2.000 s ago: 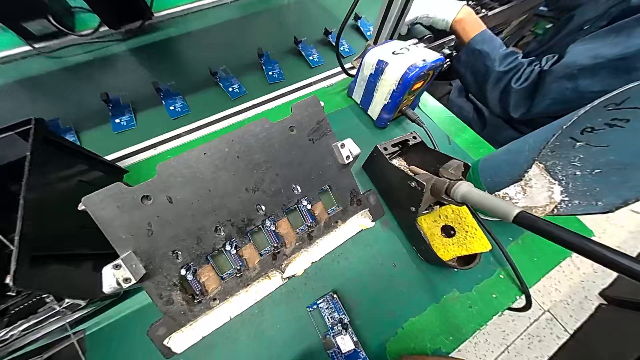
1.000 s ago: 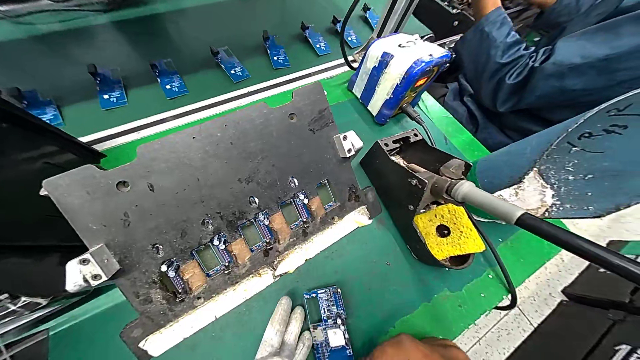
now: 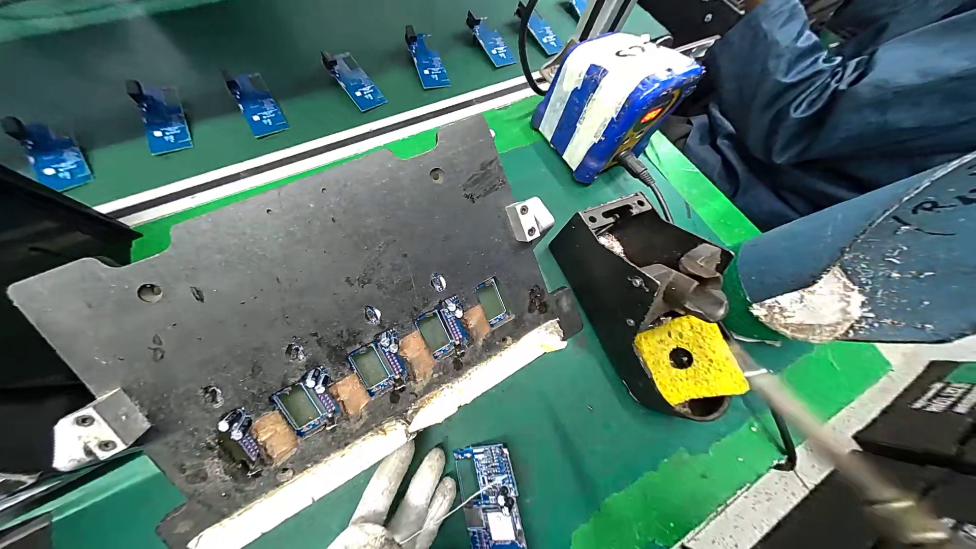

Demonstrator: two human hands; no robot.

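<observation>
My left hand (image 3: 404, 496), in a pale glove, is at the bottom centre beside the black fixture plate. A thin solder wire (image 3: 450, 512) runs out from it over a blue circuit board (image 3: 492, 503) lying on the green mat. Most of that hand is cut off below. My right hand is out of view. A blurred soldering iron (image 3: 831, 442) slants at the lower right, out of its black stand (image 3: 602, 305). The fixture plate (image 3: 305, 236) holds several small boards with displays (image 3: 370, 366) along its lower side.
A yellow sponge (image 3: 690, 360) sits on the stand. Behind stands a blue-and-white soldering station (image 3: 618, 99). Several blue boards (image 3: 263, 107) lie in a row on the green surface beyond the plate. A person's blue sleeve (image 3: 831, 99) and a blue cylindrical container (image 3: 877, 267) are at the right.
The soldering iron has come out of its stand, where both earlier frames show it. A solder wire now shows at my left hand. My right hand, at the bottom edge one second ago, has left view.
</observation>
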